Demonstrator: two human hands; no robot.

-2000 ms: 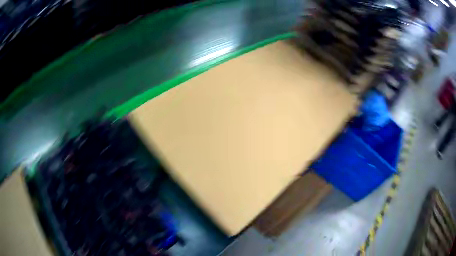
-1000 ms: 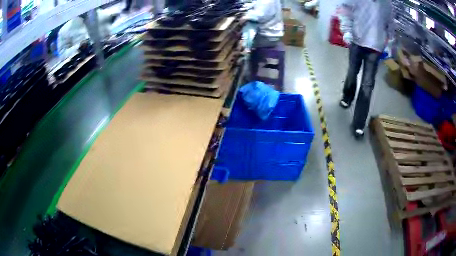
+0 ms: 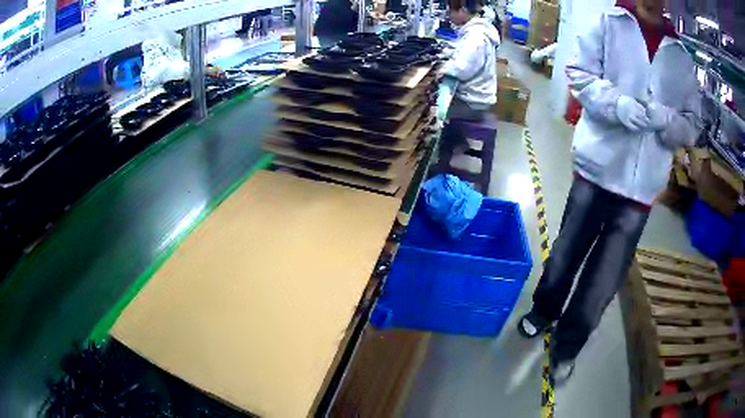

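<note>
Neither of my hands is in view. A flat tan cardboard sheet lies on the bench in front of me, with nothing on it. Behind it stands a tall stack of cardboard layers with black headset housings between them and on top. A heap of black mic booms shows at the bottom left, cut off by the picture's edge.
A green conveyor runs along the left. A blue crate with a blue bag stands on the floor right of the bench. A gloved person stands in the aisle beside a wooden pallet. Another person is beyond the stack.
The view has swung up and right from the bench along the line. The person in the aisle is closer and now has both gloved hands together at the chest.
</note>
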